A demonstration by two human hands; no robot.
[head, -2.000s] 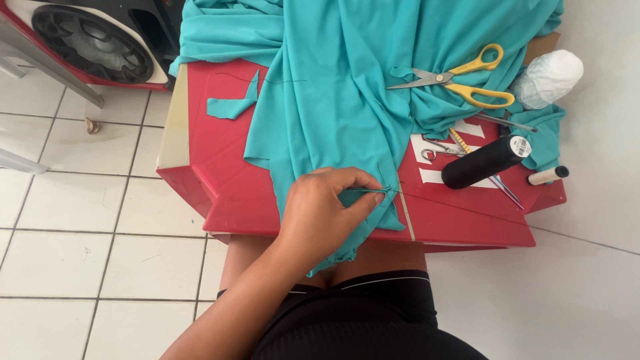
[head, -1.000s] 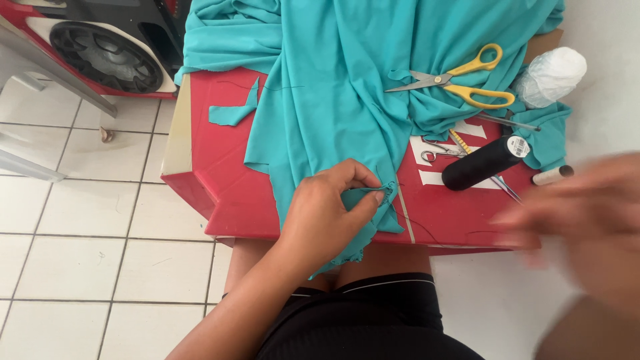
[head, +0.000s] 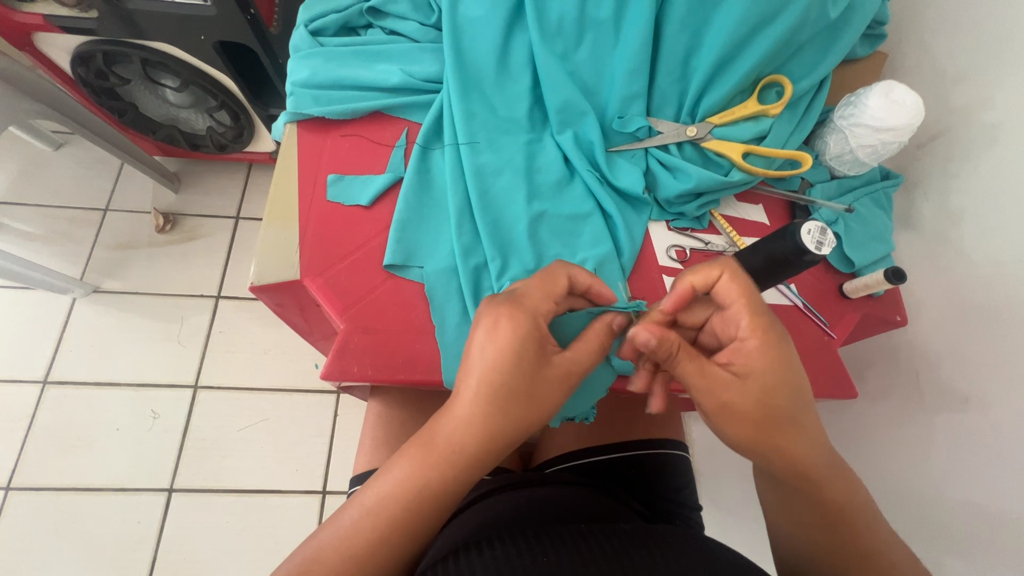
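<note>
My left hand [head: 532, 344] pinches the folded edge of the turquoise fabric [head: 544, 160] between thumb and fingers, close to the front edge of the red table. Right beside it, my right hand [head: 712, 352] has thumb and fingertips together at the same edge. A thin thing, maybe a needle, shows there, but blur hides what the right fingers hold. Yellow-handled scissors [head: 712, 134] lie partly spread on the cloth. Behind the right hand is a black thread cone [head: 780, 254], with small metal scissors [head: 696, 246] near it.
The red table [head: 376, 328] bears a turquoise scrap [head: 364, 188], a loose dark thread, a white yarn ball [head: 870, 128] and a small spool of light thread [head: 872, 282]. A loudspeaker [head: 164, 96] stands at the upper left, beside a grey metal leg. A pale wall is at the right.
My right hand, out of view two seconds ago and blurred at the right one second ago, has come in to the fabric edge beside my left hand. The left hand keeps its pinch.
</note>
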